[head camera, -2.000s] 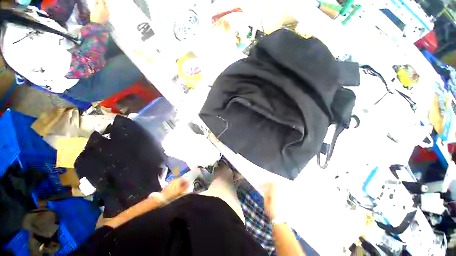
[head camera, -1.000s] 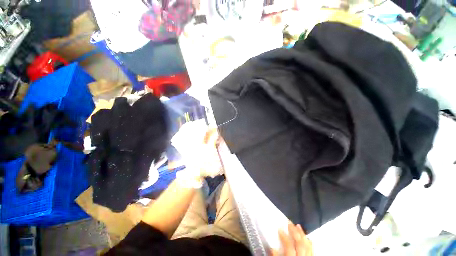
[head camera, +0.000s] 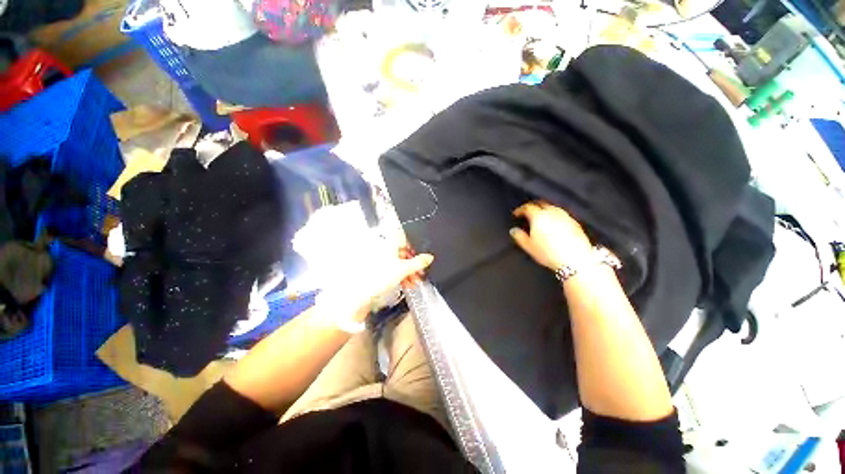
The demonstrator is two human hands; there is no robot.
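A large black garment [head camera: 500, 287] lies on the white table, its opening facing me with a thick folded edge. A pale curly thread end [head camera: 432, 199] lies on its left corner. My right hand [head camera: 548, 239] is inside the opening area, palm down on the cloth, fingers slightly curled; I cannot tell if it grips anything. My left hand [head camera: 403, 273] is at the table's near edge by the garment's left side, holding a small red-and-dark tool [head camera: 409, 268], possibly snips, partly hidden by the fingers. A black hanger hook [head camera: 749, 326] shows at the garment's right.
A pale measuring strip [head camera: 445, 370] runs along the near table edge. A dark heap of cloth [head camera: 199, 250] lies low at left, with blue crates [head camera: 69, 315] beyond. A yellow tape roll [head camera: 408, 67] is behind the garment. A red stool [head camera: 283, 125] is at upper left.
My right hand has moved from the near table edge up onto the cloth inside the opening. My left hand is at the table edge, with a small tool now showing.
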